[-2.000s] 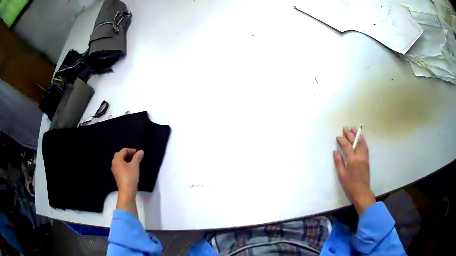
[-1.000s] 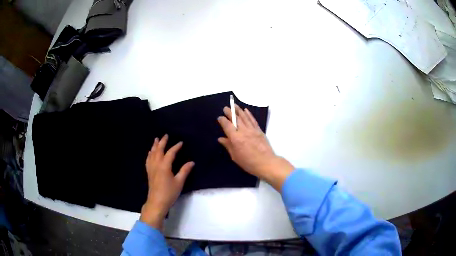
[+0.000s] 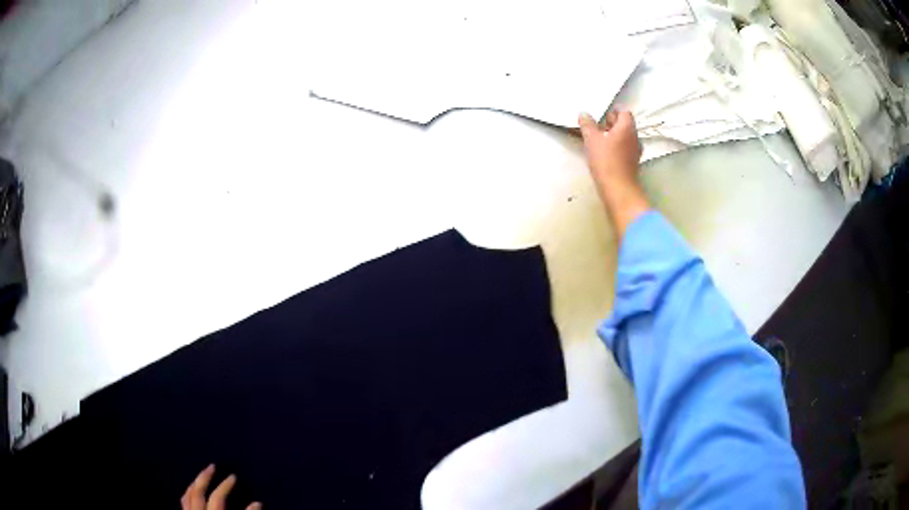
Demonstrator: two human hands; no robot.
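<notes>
A black cut panel (image 3: pixel 399 329) lies flat on the white table, its notched end towards the right. The white paper pattern (image 3: pixel 518 60) lies at the table's far side. My right hand (image 3: pixel 612 149) grips the pattern's near right edge between thumb and fingers. The pen does not show in this hand now. My left hand (image 3: pixel 214 493) is cut off by the bottom edge; only some fingers show, over the black cloth. Whether it holds anything is not visible.
Cream bundles (image 3: pixel 797 100) and loose off-white pieces are piled at the far right, beside the pattern. A dark grey bundle (image 3: pixel 10 249) is cut off at the left edge. A yellow-brown stain (image 3: pixel 688 204) marks the white table (image 3: pixel 169 249).
The view has turned to the right. My right hand has left the black panel and taken hold of the paper pattern. My left hand is now mostly out of view.
</notes>
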